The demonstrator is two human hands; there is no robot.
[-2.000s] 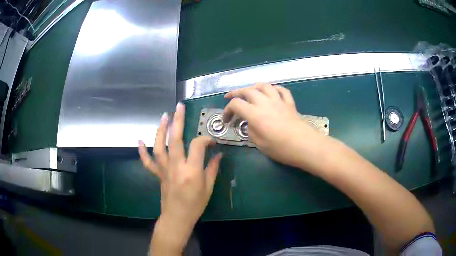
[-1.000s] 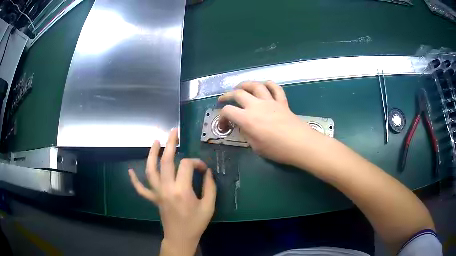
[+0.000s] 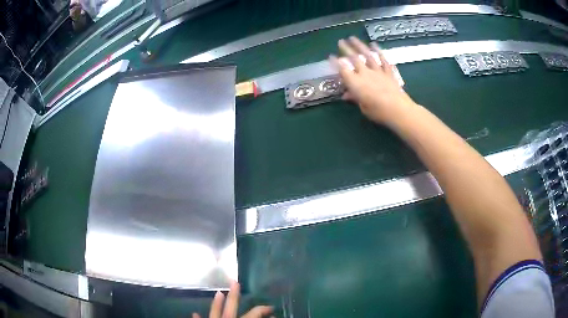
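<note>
A grey four-position fixture (image 3: 304, 93) lies by the middle rail, left of other fixtures. Two ringed round parts show in its left nests. My right hand (image 3: 373, 87) lies over its right half and hides the nests there; its fingertips reach past the far edge. I cannot tell whether it grips the fixture. My left hand (image 3: 230, 307) is cut off by the bottom edge, fingers apart, with nothing visible in it, at the front edge of the large steel plate (image 3: 165, 180).
More fixtures lie at the far rail (image 3: 411, 28) and to the right (image 3: 492, 63). An orange-yellow block (image 3: 246, 89) is at the middle rail's end. A near rail (image 3: 336, 206) crosses the green surface. A clear blister tray (image 3: 554, 158) is at the right edge. Machine parts stand at left.
The view has shifted to the far side. My right arm has reached forward. The fixture under my hands no longer shows in front of the near rail. Tweezers, pliers and loose disc are out of view.
</note>
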